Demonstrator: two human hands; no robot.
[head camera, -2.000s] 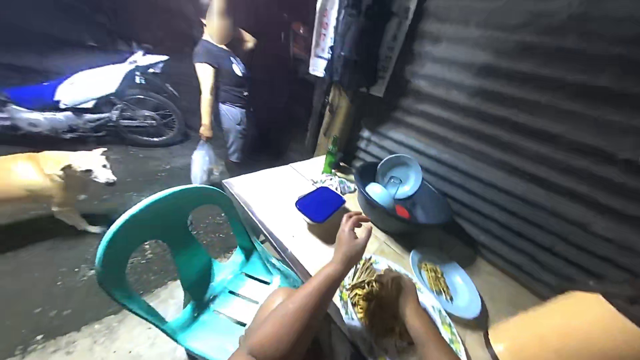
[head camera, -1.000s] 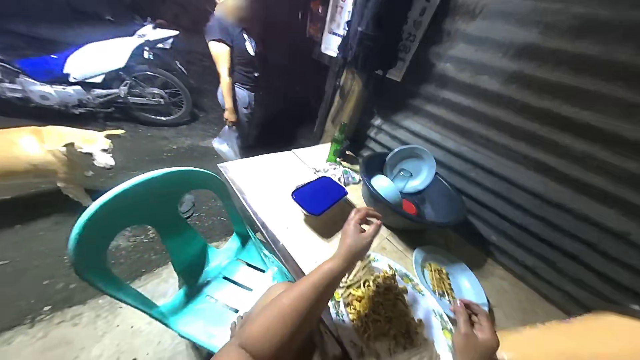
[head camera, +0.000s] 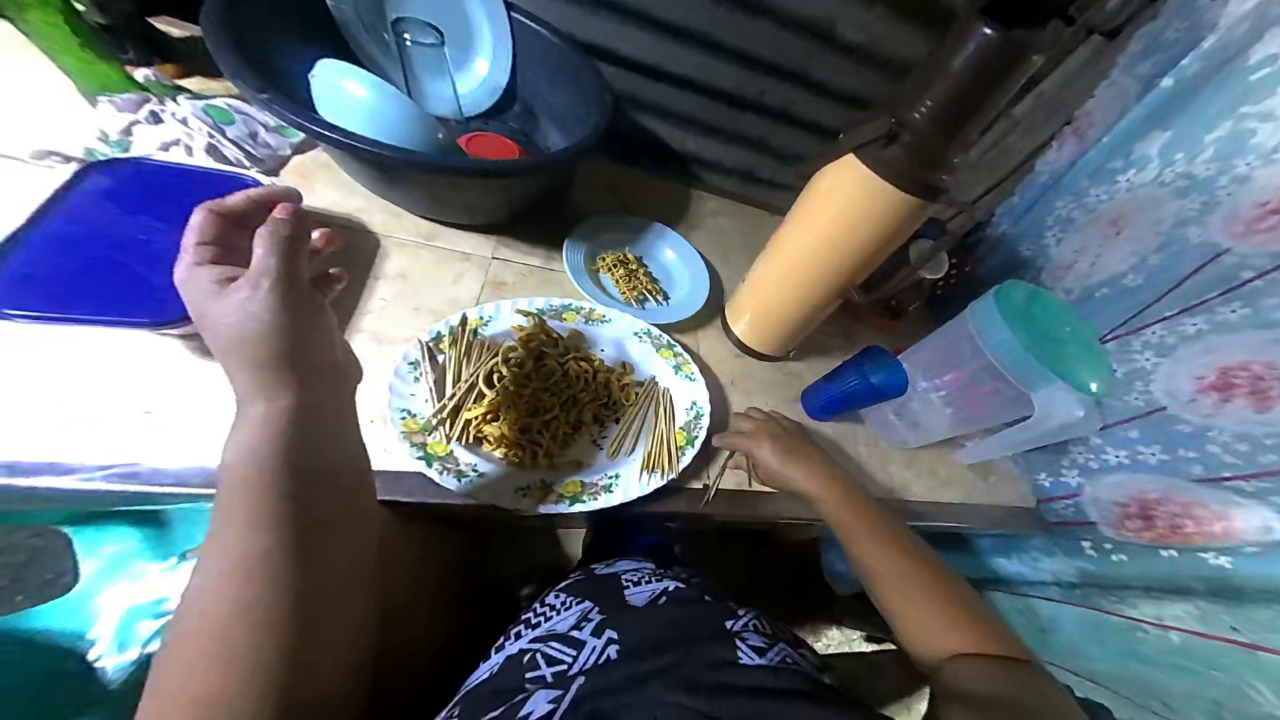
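My left hand (head camera: 265, 290) is raised beside the blue lid (head camera: 120, 240), its fingers loosely curled with no object visible in them. At the table's front edge, my right hand (head camera: 775, 452) has thin wooden sticks (head camera: 718, 478) at its fingertips. Between the hands lies a floral oval platter (head camera: 570, 488) bearing a heap of curled, yellow-brown food pieces (head camera: 545, 395). Bundles of bare sticks rest on the platter at the left (head camera: 460, 375) and right (head camera: 660, 430). Behind it, a small light-blue plate (head camera: 690, 280) holds skewered pieces (head camera: 630, 277).
A dark basin (head camera: 450, 190) with dishes and a glass stands at the back. To the right are an orange thermos flask (head camera: 825, 255), a blue cup (head camera: 855, 383) and a plastic pitcher (head camera: 960, 380) with a green lid. A patterned curtain (head camera: 1180, 330) hangs at far right.
The view has swung down and right to the table. My right hand, over the food two seconds ago and near the small plate one second ago, is now right of the platter.
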